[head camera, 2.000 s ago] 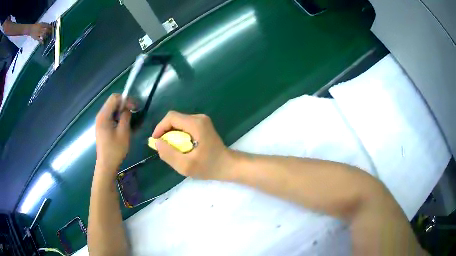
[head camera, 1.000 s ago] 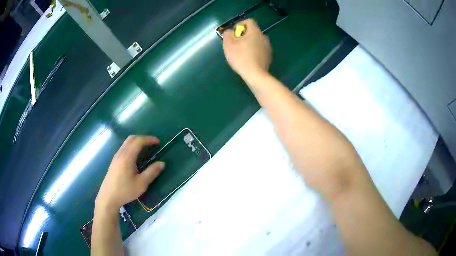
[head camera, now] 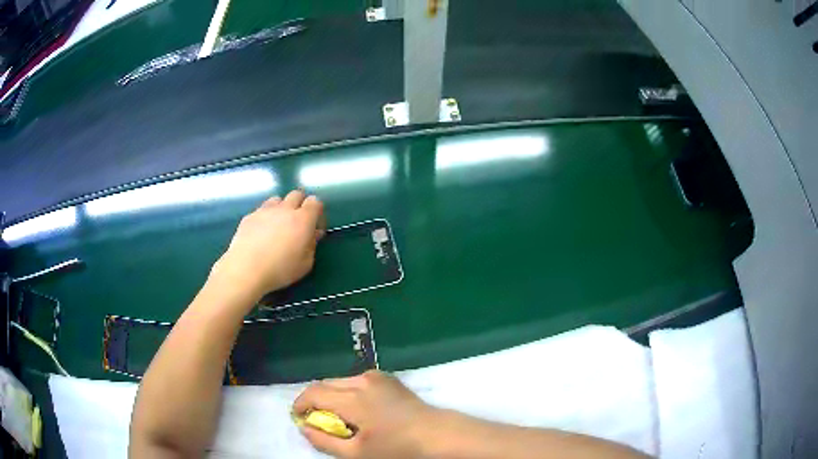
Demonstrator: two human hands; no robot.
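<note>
A phone frame [head camera: 354, 260] with a thin silver rim lies on the green worktop [head camera: 538, 233]. My left hand [head camera: 276, 242] is over its left end, fingers bent at its far edge; whether it grips the frame is hidden. A second frame [head camera: 305, 348] lies nearer, along the cloth's edge, and a third frame [head camera: 134, 345] lies left of it, partly behind my left forearm. My right hand [head camera: 363, 414] is closed around a stubby yellow tool [head camera: 328, 422] over the white cloth [head camera: 529, 385], just below the second frame.
A dark conveyor belt [head camera: 332, 99] runs beyond the worktop, with a grey metal post [head camera: 424, 63] at its edge. A grey machine housing [head camera: 762, 179] stands at right, with a dark frame [head camera: 686, 184] beside it. A pale rod [head camera: 45, 270] and a crumpled white bundle [head camera: 16, 408] are at left.
My right hand has come back from the frame at the far right to the cloth with the yellow tool. My left hand has moved to a frame farther in. The camera view has turned.
</note>
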